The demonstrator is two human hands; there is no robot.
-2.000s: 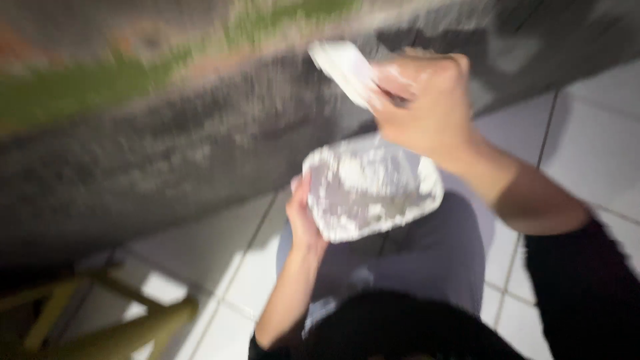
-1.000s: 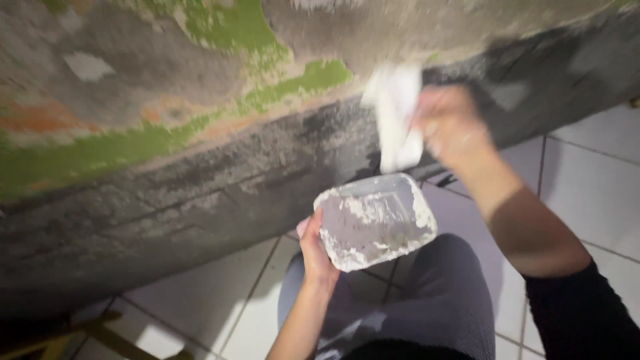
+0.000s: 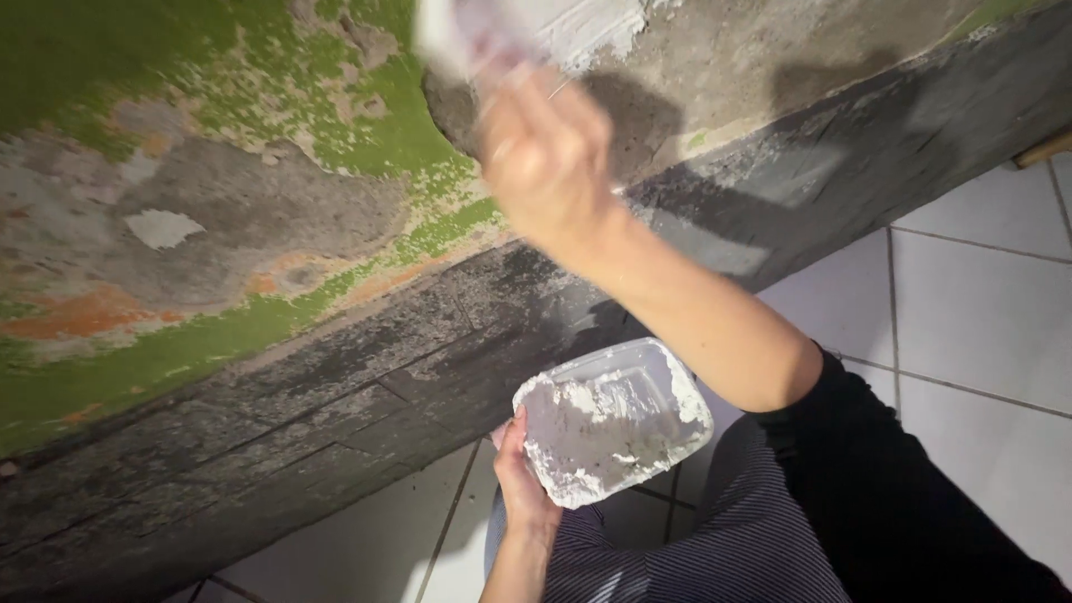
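My left hand (image 3: 523, 481) grips the left rim of a clear plastic container (image 3: 620, 419) smeared with white paste, held over my lap. My right hand (image 3: 544, 142), blurred, holds a pale flat spreader (image 3: 469, 38) up against the wall at the top of the view. Beside the spreader, a patch of wet white paste (image 3: 595, 29) lies on the bare grey plaster. The spreader's exact shape is lost in blur and at the frame's edge.
The wall (image 3: 276, 201) has peeling green and orange paint with bare plaster. A dark band (image 3: 352, 402) runs along its foot. White floor tiles (image 3: 980, 301) meet it, and a wooden piece (image 3: 1043, 151) shows at the right edge.
My right hand has moved from near the container up to the wall with the spreader. The white paste patch on the wall has come into view. My left hand still holds the container.
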